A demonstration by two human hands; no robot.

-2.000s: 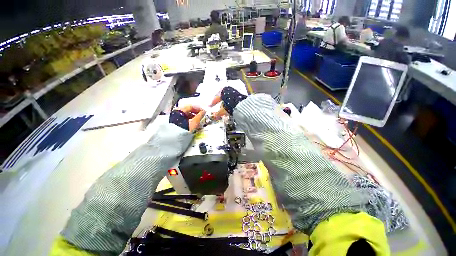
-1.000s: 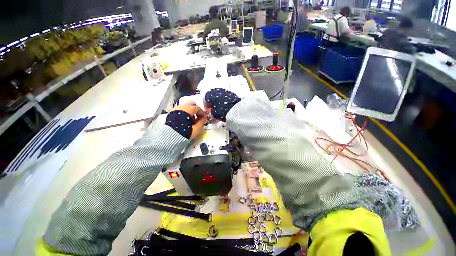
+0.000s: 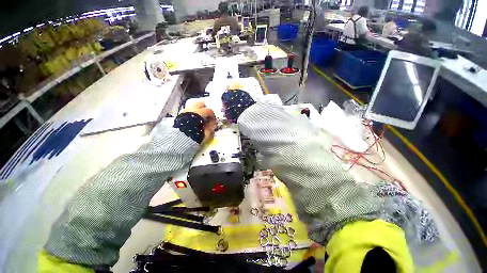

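Note:
Both arms, in striped grey sleeves with dark dotted cuffs, reach over the white sewing machine (image 3: pixel 218 173) to its back. My left hand (image 3: pixel 203 113) is bent at the rear top of the machine head; its fingers are partly hidden. My right hand (image 3: pixel 234 86) is mostly hidden behind its cuff, beyond the machine. What the fingers touch is too small to tell. Black webbing straps (image 3: pixel 184 217) lie left of and below the machine front. Silver rings (image 3: pixel 276 234) lie in a cluster on the yellow-taped table.
A tablet (image 3: pixel 403 89) stands at the right. Orange-red cord (image 3: pixel 359 154) and a clear bag of silver hardware (image 3: pixel 408 210) lie on the right side. A white fan (image 3: pixel 156 70) and dark strips (image 3: pixel 61 139) are at the left. Thread cones (image 3: pixel 289 64) stand behind. People sit in the background.
Compared with the earlier frames, my hands have shifted slightly behind the machine head, and my right hand's fingers have moved up and away from my left. The straps and rings lie as before.

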